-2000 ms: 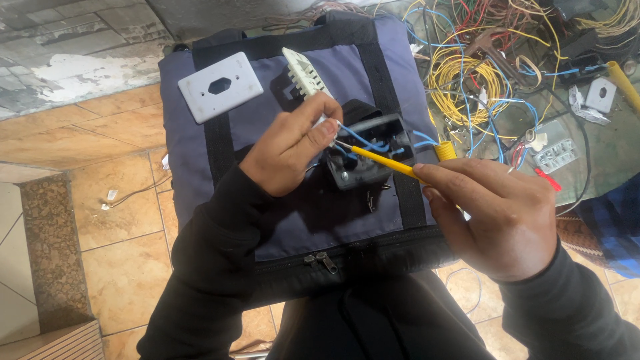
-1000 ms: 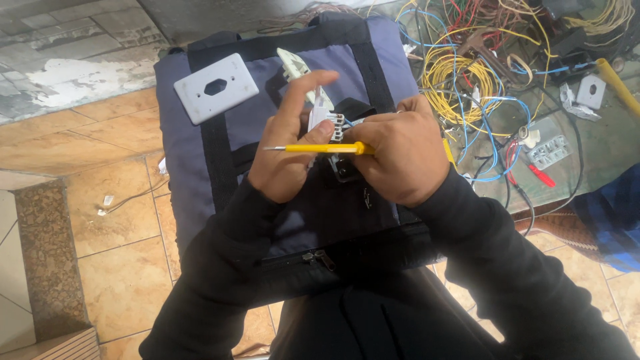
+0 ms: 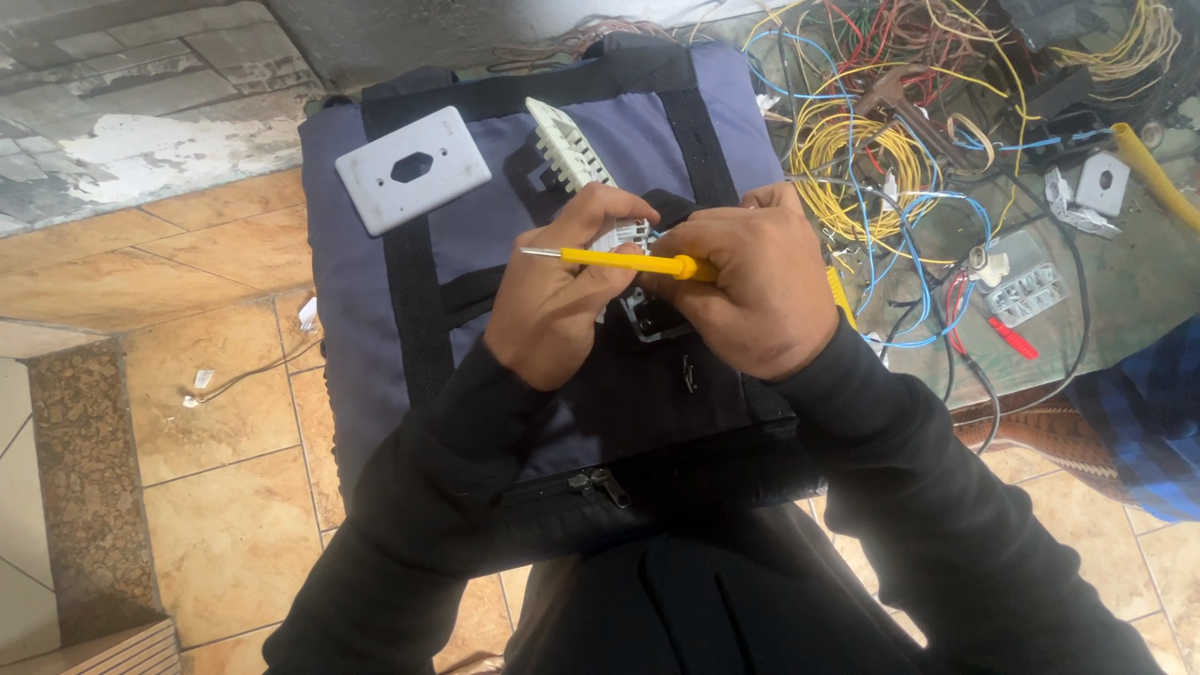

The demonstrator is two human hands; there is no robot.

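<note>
My left hand (image 3: pixel 562 291) grips a small white electrical socket module (image 3: pixel 622 234) with terminals along its right side. My right hand (image 3: pixel 750 277) holds a yellow-handled screwdriver (image 3: pixel 628 260), its metal tip pointing left across my left hand, while the fingertips are at the module's terminals and a bit of blue wire. Below the hands a black electrical box (image 3: pixel 647 319) shows in part on the dark blue bag (image 3: pixel 581 412). Beyond my left hand a cream slotted plastic frame (image 3: pixel 568 145) lies tilted. A white faceplate (image 3: pixel 412 169) rests on the bag at upper left.
Small screws (image 3: pixel 690 373) lie on the bag. On the green surface to the right are coiled yellow wire (image 3: pixel 844 178), blue wires, a red-handled tool (image 3: pixel 1012 337), a clear compartment case (image 3: pixel 1027 295), a yellow tube (image 3: pixel 1153 178) and another small faceplate (image 3: pixel 1102 183).
The screwdriver's tip was at the blue wires over the box two seconds ago; it now points left. The right hand has moved in close to the left hand, its fingertips at the module.
</note>
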